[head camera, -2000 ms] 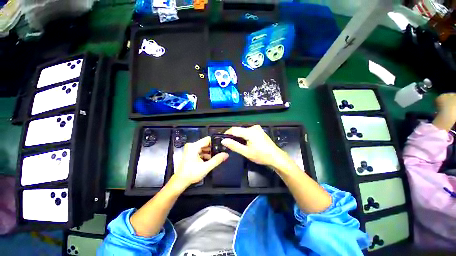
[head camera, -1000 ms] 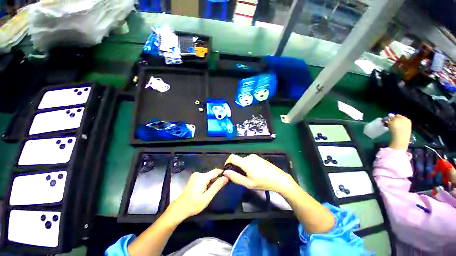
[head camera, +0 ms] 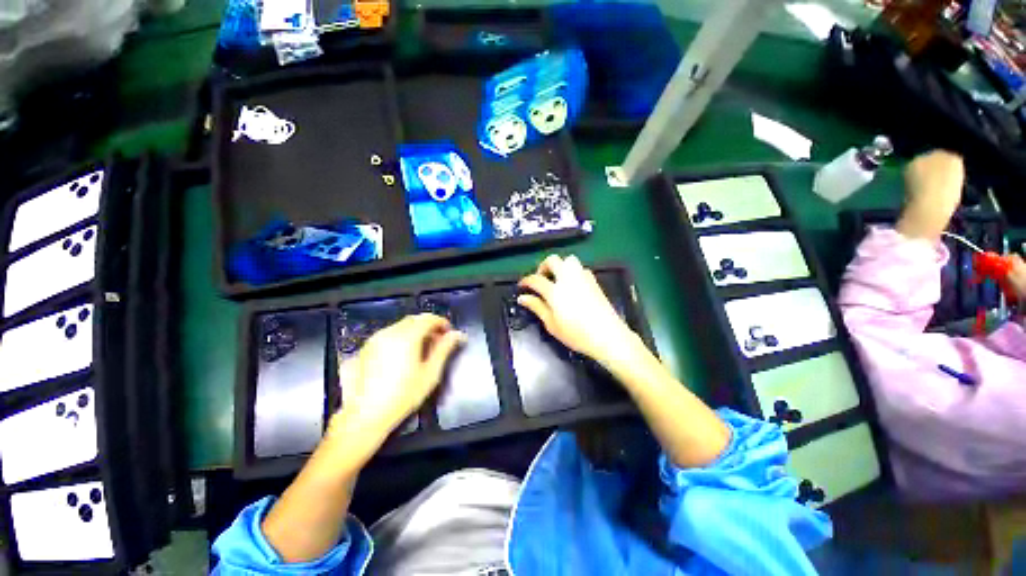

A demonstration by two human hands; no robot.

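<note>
A black five-slot phone tray (head camera: 450, 430) lies in front of me with dark grey-blue phone back covers in its slots. My left hand (head camera: 394, 366) is over the second cover, its fingertips near the third cover (head camera: 465, 377); it holds nothing that I can see. My right hand (head camera: 572, 306) has its fingertips at the camera end of the fourth cover (head camera: 546, 371); whether it grips the cover is not clear. The first cover (head camera: 288, 388) lies flat in its slot. The fifth slot is partly hidden by my right hand and forearm.
Beyond is the parts tray (head camera: 304, 146) with blue film sheets (head camera: 444, 197), a silver-white heap (head camera: 534, 208) and a white tangle. White covers (head camera: 51, 433) lie in a tray at left, pale green ones (head camera: 804, 390) at right. A metal post (head camera: 686, 90) and a pink-sleeved person (head camera: 911, 326) are right.
My hands have moved apart; before, they were together over the middle slot. A cover now lies visible in the middle slot. My right hand has moved to the fourth cover. The view has shifted.
</note>
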